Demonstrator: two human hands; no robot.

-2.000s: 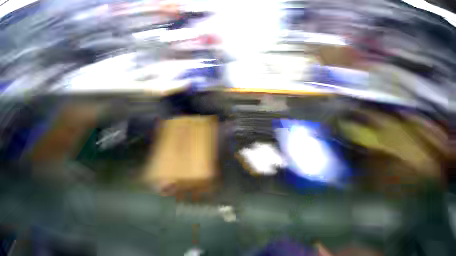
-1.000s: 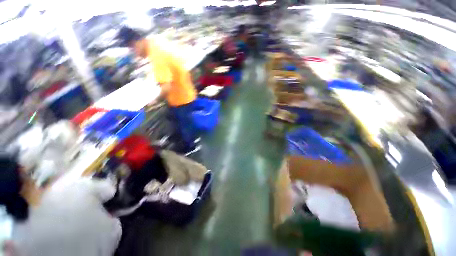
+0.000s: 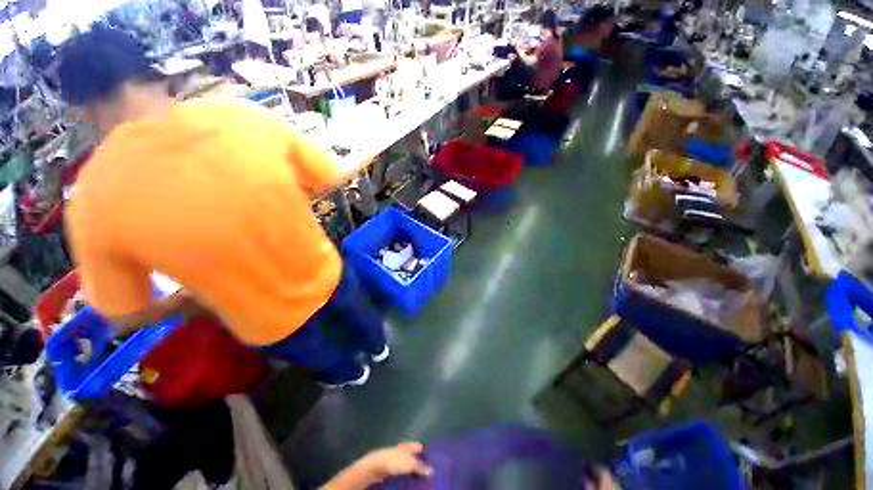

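A purple fabric piece (image 3: pixel 503 459) shows at the bottom middle edge, cut off by the frame. My left hand (image 3: pixel 391 461) is at its left side, with the fingers bent against the fabric edge. My right hand (image 3: pixel 601 478) is only a small blurred bit at the bottom edge, right of the purple fabric; its grip cannot be told.
A person in an orange shirt (image 3: pixel 206 215) leans over a blue basket (image 3: pixel 124 359) at the left. A green aisle floor (image 3: pixel 479 316) runs ahead. A blue bin (image 3: pixel 407 287) stands beside it. Boxes (image 3: pixel 708 316), a stool (image 3: pixel 639 366) and another blue bin (image 3: pixel 684 464) stand at the right.
The view has moved along the aisle, so the person in orange is now large and near. My left hand and the purple fabric now show more clearly at the bottom edge.
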